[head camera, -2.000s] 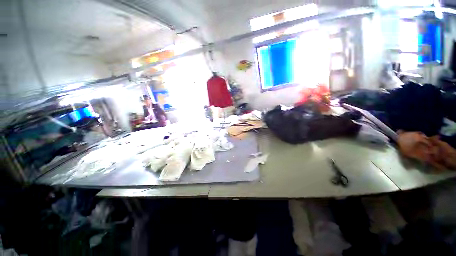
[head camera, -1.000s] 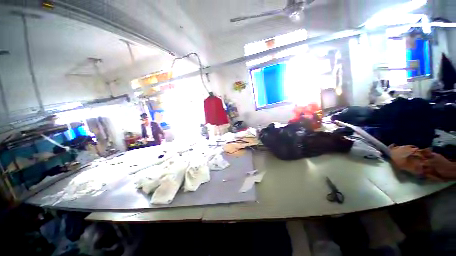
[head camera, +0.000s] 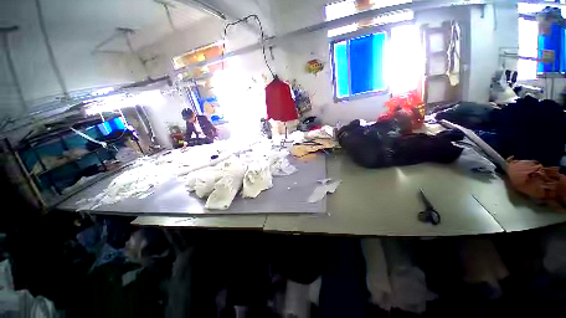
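Neither of my hands is in view. Nearest in front is a large table (head camera: 372, 214) with a pale top and a grey-topped part at left. White cut pieces (head camera: 224, 181) lie in a loose heap on the grey part. Black scissors (head camera: 428, 208) lie on the pale top at right, handles towards me. A small white scrap (head camera: 323, 190) lies at the edge of the grey part. A black plastic bag (head camera: 397, 144) lies behind, towards the back of the table.
Dark fabric (head camera: 527, 133) and orange fabric (head camera: 535, 177) lie at the right. A red bag (head camera: 403, 107) stands behind the black bag. Fabric rolls (head camera: 394, 273) are under the table. A person (head camera: 197, 127) is at the far left. A red garment (head camera: 281, 100) hangs near the wall.
My view first tilted up, then down again, and has shifted slightly left. The table and the things on it look unmoved. The far person's posture looks more bent.
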